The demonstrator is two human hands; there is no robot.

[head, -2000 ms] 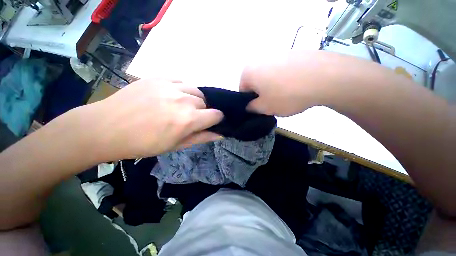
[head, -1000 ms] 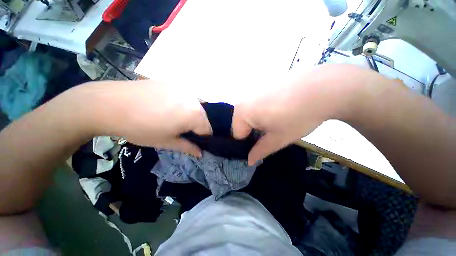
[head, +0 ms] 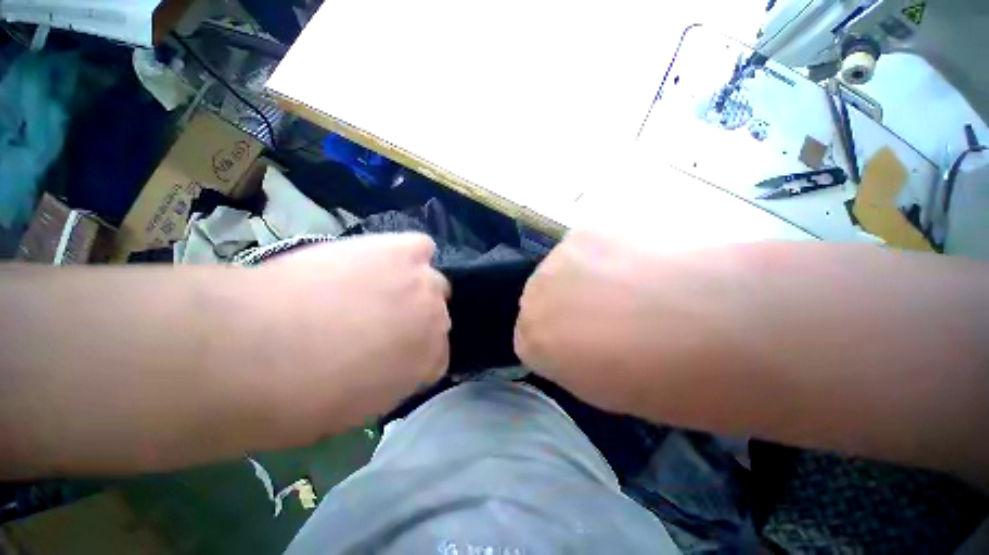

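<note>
The black rib cuff (head: 483, 314) is stretched between my two fists in front of my lap. My left hand (head: 374, 314) is closed on its left side. My right hand (head: 580, 314) is closed on its right side, just in front of the table edge. My fingertips are hidden behind the backs of my hands. Of the grey patterned cloth, only small grey bits show around the cuff; the rest is hidden.
The white wood-edged table (head: 456, 98) lies ahead. At right are the sewing machine (head: 943, 65), dark thread snips (head: 803, 182) and a yellow-orange piece (head: 887, 201). A cardboard box (head: 190, 179) and black and cream garments (head: 284, 206) are at left.
Both hands have come down and nearer my lap, now as closed fists pulling the cuff taut. The grey patterned cloth is mostly out of sight. The view has shifted, showing the snips and cardboard box.
</note>
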